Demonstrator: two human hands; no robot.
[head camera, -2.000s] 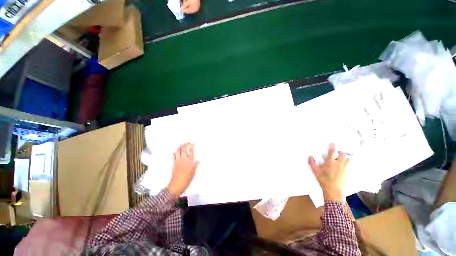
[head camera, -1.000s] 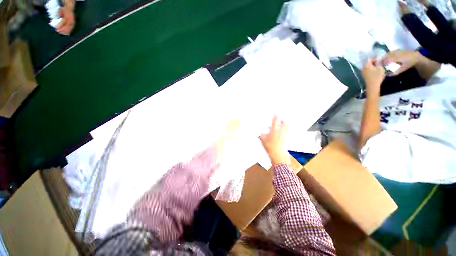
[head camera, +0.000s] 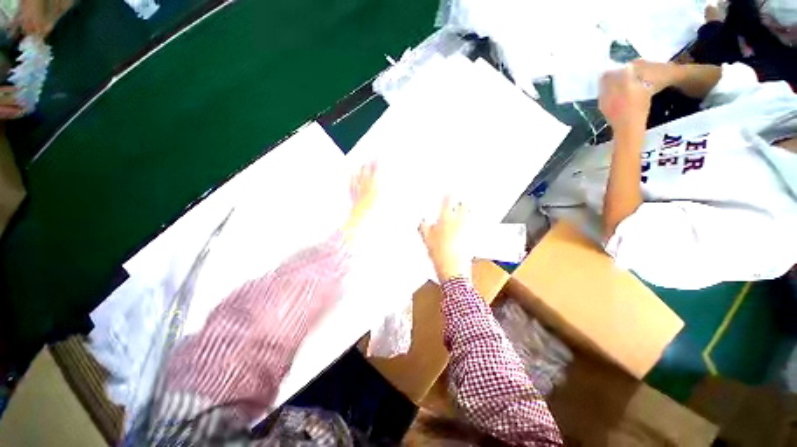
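Note:
White sheets (head camera: 288, 192) lie along the edge of the green belt, very bright, so any items on them are washed out. My left hand (head camera: 363, 194) rests on or just above the middle of the sheets, slightly blurred, its fingers pointing away from me. My right hand (head camera: 446, 231) lies lower and to the right over the sheets, fingers spread. I see nothing held in either hand, but glare hides fine detail. A small clear textured bag (head camera: 391, 330) hangs at the sheets' near edge.
An open carton (head camera: 603, 301) with crumpled clear plastic inside stands near right. A person in a white top (head camera: 725, 201) works at right beside heaped plastic bags (head camera: 559, 35). Brown cardboard sheets (head camera: 52, 402) are low left. Another person's hands show top left beyond the green belt (head camera: 201, 113).
The view has swung right, bringing the open carton and the person in white into view. My left hand has moved across the sheets towards my right hand.

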